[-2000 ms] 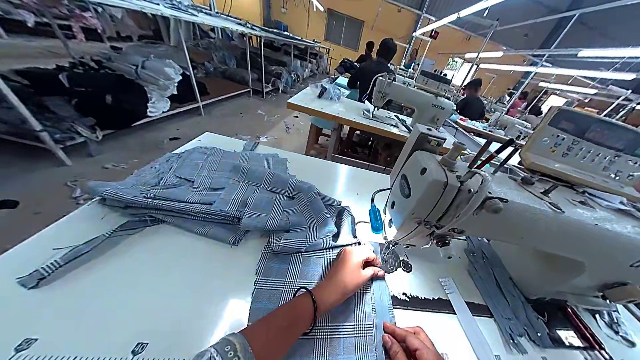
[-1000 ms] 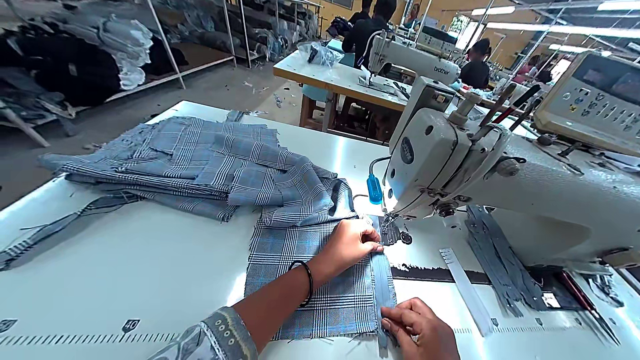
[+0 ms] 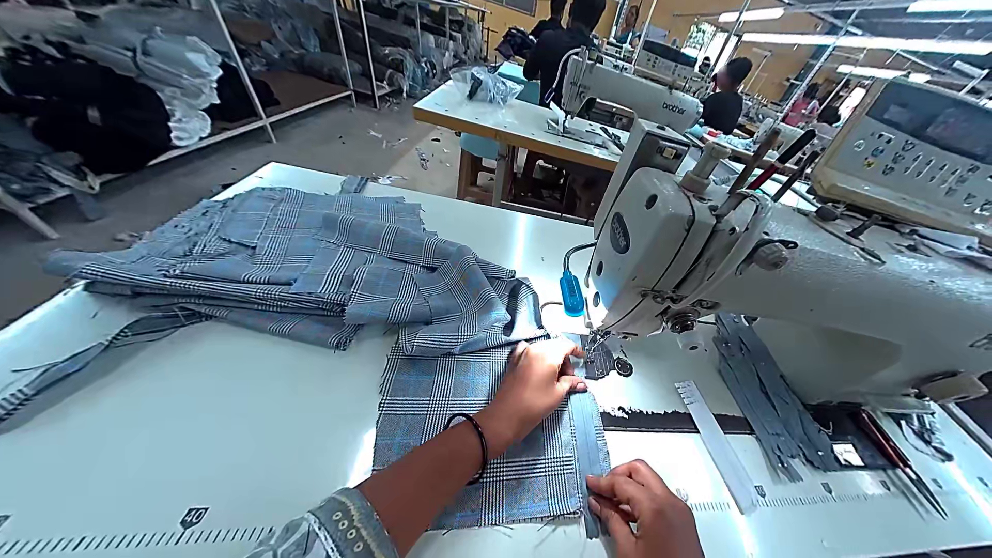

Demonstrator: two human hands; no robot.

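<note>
A grey plaid fabric panel (image 3: 480, 434) lies on the white sewing table, with a grey zipper tape (image 3: 590, 442) along its right edge. My left hand (image 3: 539, 380) rests on the panel, its thumb and fingertips pressing the zipper's upper part just in front of the presser foot (image 3: 598, 360). Near the lower end, my right hand (image 3: 643, 508) pinches the zipper and fabric edge. The industrial sewing machine (image 3: 651, 240) stands over the upper end of the zipper. Whether its needle is in the cloth cannot be seen.
Stacked plaid fabric pieces (image 3: 310, 256) cover the table's back left. Right of the panel lie a clear ruler (image 3: 717, 446), several grey zippers (image 3: 763, 387) and pointed tweezers (image 3: 903, 461). A blue lamp (image 3: 572, 293) hangs by the machine head. People (image 3: 566, 54) sit at machines behind.
The view has shifted. Both hands stay at the zipper; no other plain change in their hold on the cloth.
</note>
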